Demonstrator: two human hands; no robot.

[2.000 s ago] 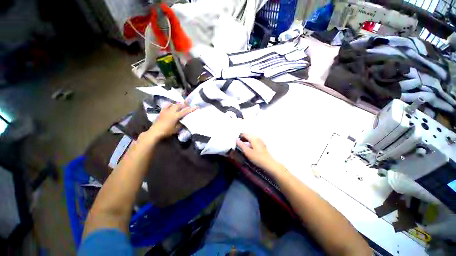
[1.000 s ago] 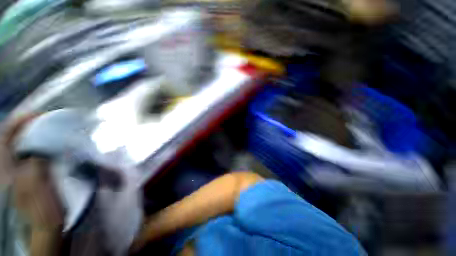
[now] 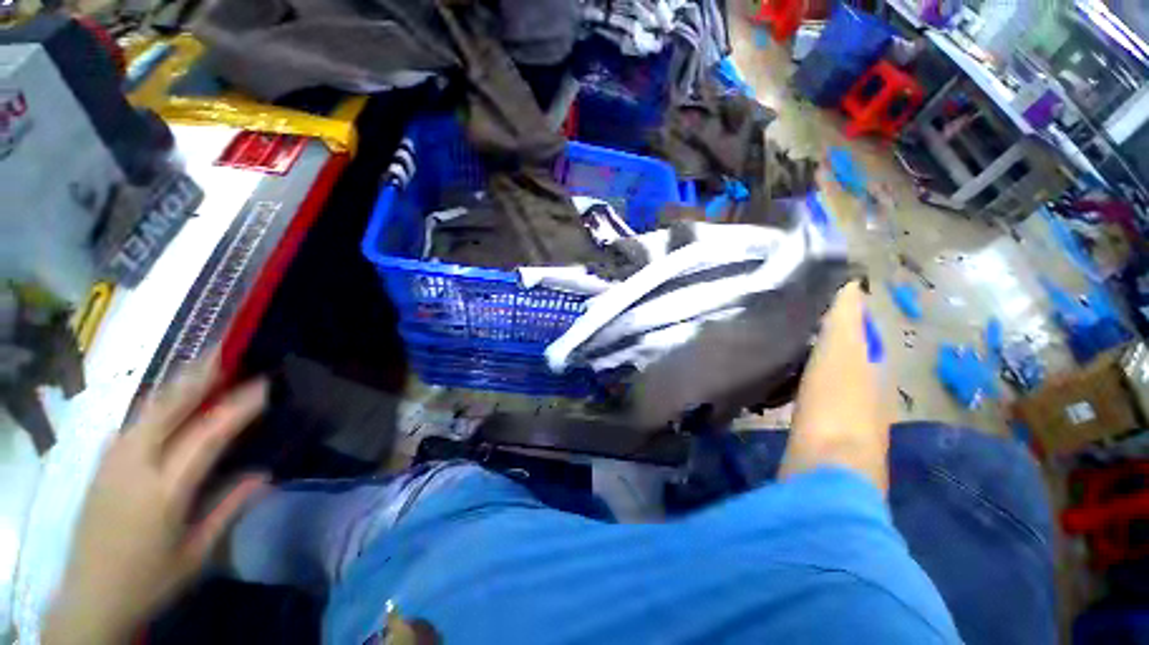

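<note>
A white and dark brown striped garment (image 3: 706, 296) is stretched in the air beside the blue crate, its brown part hanging lower and blurred. My right hand (image 3: 851, 296) is at its far right end, at the end of my outstretched arm. The fingers are hidden or blurred, but the garment hangs from the hand. My left hand (image 3: 164, 485) is blurred at the lower left, by the table's front edge, with fingers apart and nothing in it.
The blue crate (image 3: 473, 284) holds brown and striped pieces. The white table (image 3: 164, 296) has a red edge, red tray (image 3: 262, 153) and yellow-taped edging. Brown fabric hangs over the crate from behind. Red stools, a cardboard box (image 3: 1077, 410) and blue scraps are on the floor at right.
The view has swung right, from the machine and cut pieces to the crate and floor. The right arm now reaches out right with the striped garment; the left hand is empty by the table.
</note>
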